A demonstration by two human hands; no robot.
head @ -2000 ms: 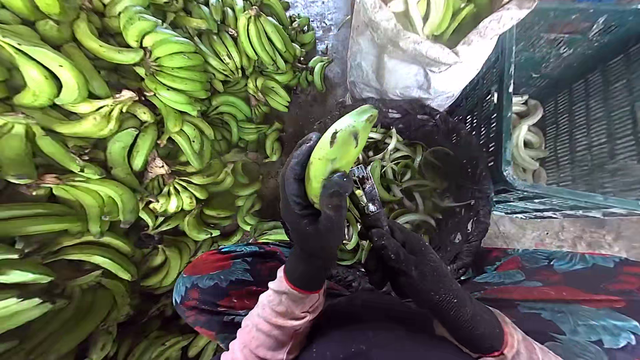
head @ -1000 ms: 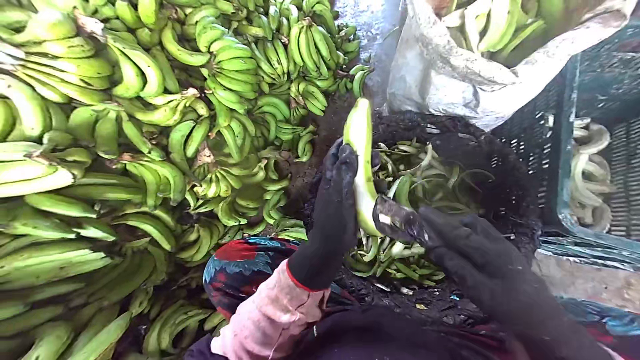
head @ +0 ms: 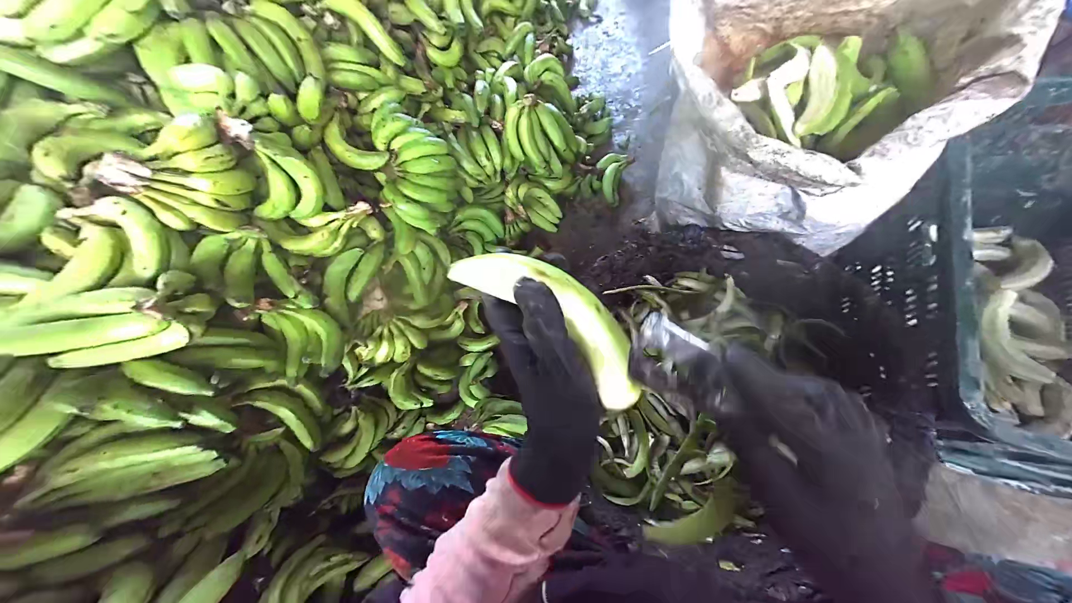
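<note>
My left hand, in a black glove, grips a green plantain near the middle of the view. Pale flesh shows along parts of the plantain, while green skin remains on the rest. Just right of its lower end, my right hand, gloved in black and blurred by motion, holds a hand peeler or short blade; its exact kind cannot be told. Beneath both hands lie green peel strips in a dark basket.
Bunches of green plantains are heaped all along the left. An open white sack holding peels or fruit stands at the top right. On the far right, a dark green plastic crate contains pale peeled plantains.
Two seconds ago the plantain showed mostly green skin; now pale flesh is exposed on it. My left hand has tilted it so its upper end points left. The view has shifted.
</note>
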